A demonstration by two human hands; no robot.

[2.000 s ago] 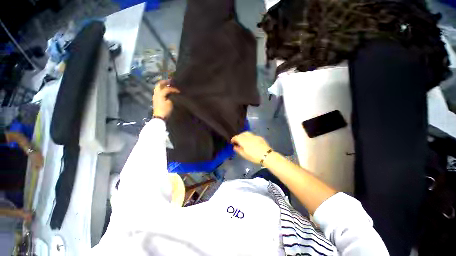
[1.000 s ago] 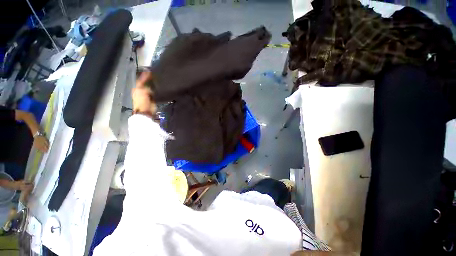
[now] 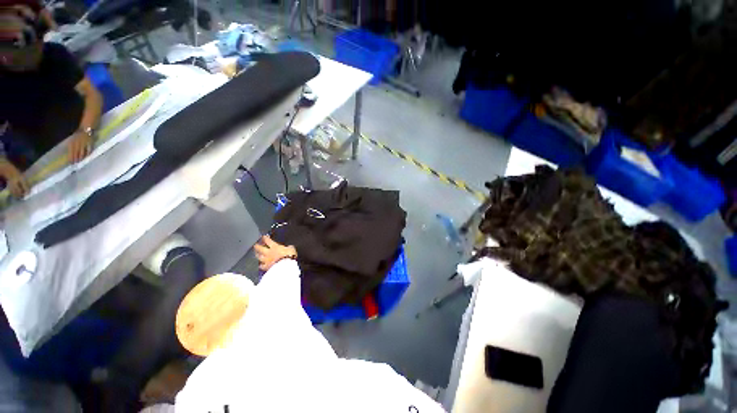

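Note:
A dark brown garment [image 3: 347,234] lies folded over other dark cloth in a blue bin [image 3: 396,284] on the floor. White loops [image 3: 315,214] show on its top. My left hand [image 3: 275,253] is at the garment's left edge, fingers partly visible; whether it grips the cloth cannot be told. My right hand is out of the picture. A crumpled plaid garment heap [image 3: 566,230] lies on the white table at the right, against the black padded board [image 3: 618,355].
A black phone [image 3: 514,367] lies on the white table [image 3: 517,310]. A second black padded board [image 3: 234,105] stands at left, where a person [image 3: 52,97] works. A round wooden stool top [image 3: 212,314] is near my left arm. More blue bins [image 3: 558,137] stand behind.
The garment has gone from being held raised and swung over the bin to lying on the pile there. My right hand has left the picture. The view has turned and shifted.

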